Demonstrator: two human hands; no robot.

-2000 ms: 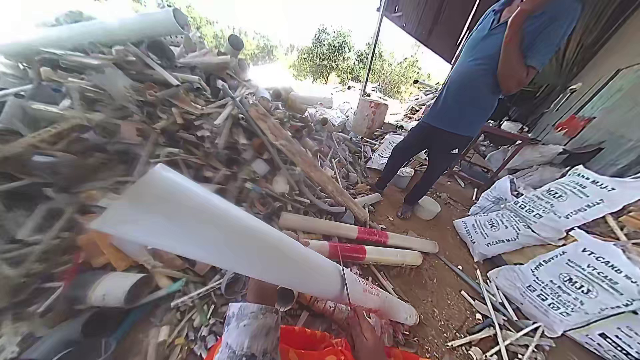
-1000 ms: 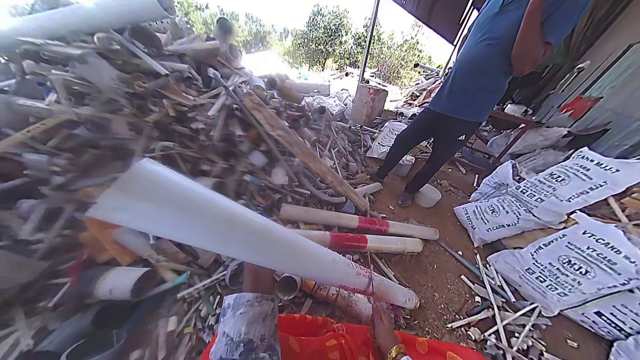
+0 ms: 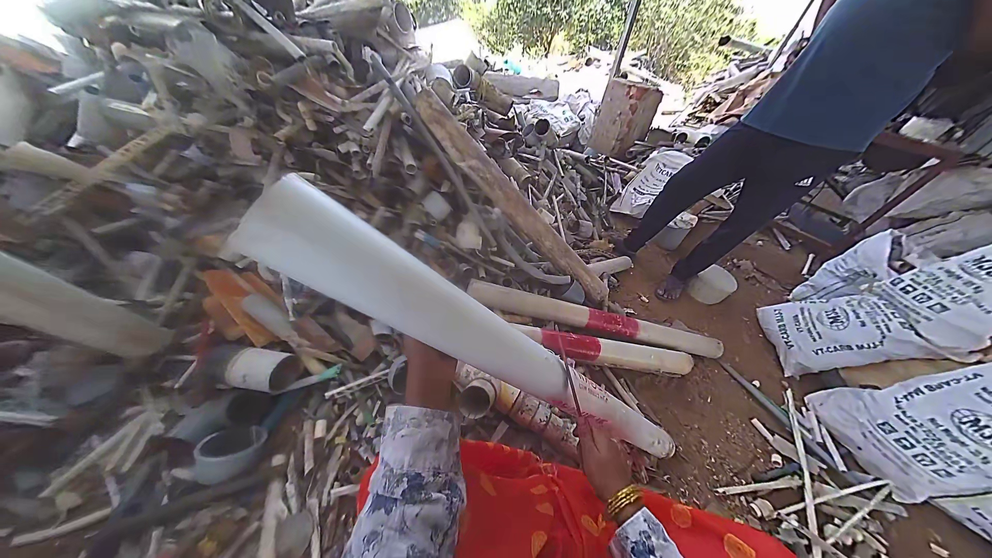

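A long white plastic pipe [image 3: 418, 302] slants across the view, its wide end at the upper left and its narrower end, with red print, at the lower right. My right hand [image 3: 603, 457], with gold-coloured bangles at the wrist, is closed on a thin dark tool [image 3: 572, 387] that crosses the pipe near the printed end; what kind of tool cannot be told. My left forearm reaches up under the pipe at its middle, and the fingers of my left hand [image 3: 428, 372] are hidden behind it. Orange patterned cloth [image 3: 535, 496] covers my lap below.
A heap of scrap pipes [image 3: 333, 147] fills the left and back. Two cream pipes with red bands [image 3: 612, 322] lie beyond the white one. A person [image 3: 783, 147] stands at the upper right by a white tub [image 3: 711, 284]. Printed white sacks [image 3: 891, 434] lie at the right.
The view has shifted. The white pipe remains slanted over my lap, and the standing person is still there. The right hand, lower on the pipe a second ago, now shows the thin tool upright against it.
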